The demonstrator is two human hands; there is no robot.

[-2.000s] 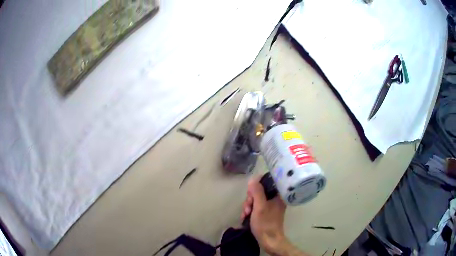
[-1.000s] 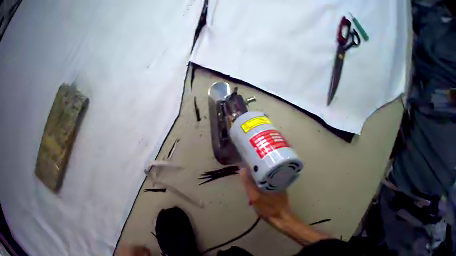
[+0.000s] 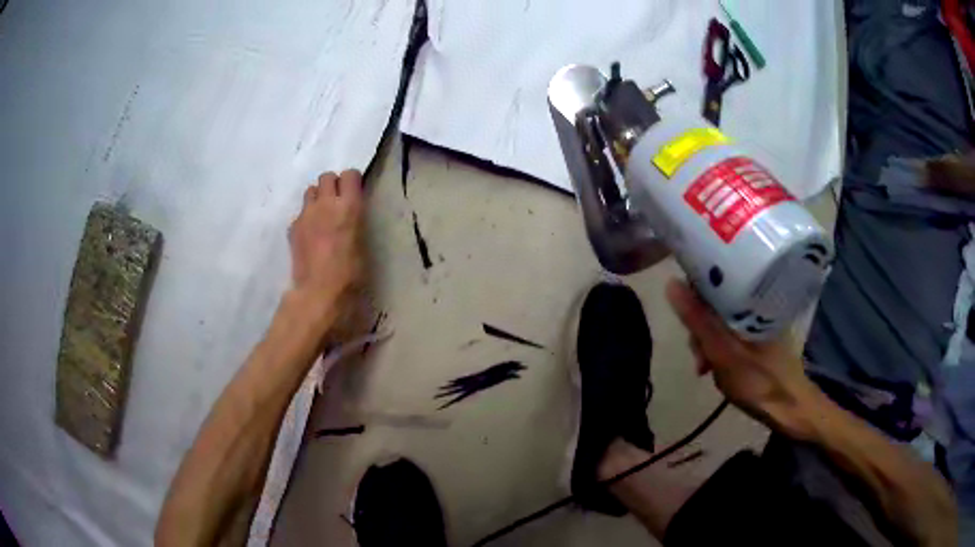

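Note:
The grey cloth cutting machine [image 3: 738, 224], with yellow and red labels, is tilted at the right of centre. Its metal foot overlaps the edge of the right paper-topped lay [image 3: 513, 86]. My right hand [image 3: 738, 347] is at the machine's lower side and holds it; the handle is hidden behind the motor. My left hand [image 3: 329, 235] lies on the edge of the large left paper-topped lay [image 3: 225, 128], fingers bent at its rim. Whether it grips the lay is unclear. A dark fabric edge shows between the two lays.
A wrapped weight [image 3: 107, 326] lies on the left lay. Shears [image 3: 716, 69] and a thin green tool [image 3: 743, 34] lie on the right lay. Dark offcuts [image 3: 481, 383], a black cord [image 3: 535, 515] and two black shoes [image 3: 613, 363] are on the beige surface [image 3: 481, 235]. Grey fabric lies far right.
The machine in my right hand has moved right and up from the beige surface, over the right lay's edge. My left hand has come in from the bottom edge to the left lay. A second shoe shows.

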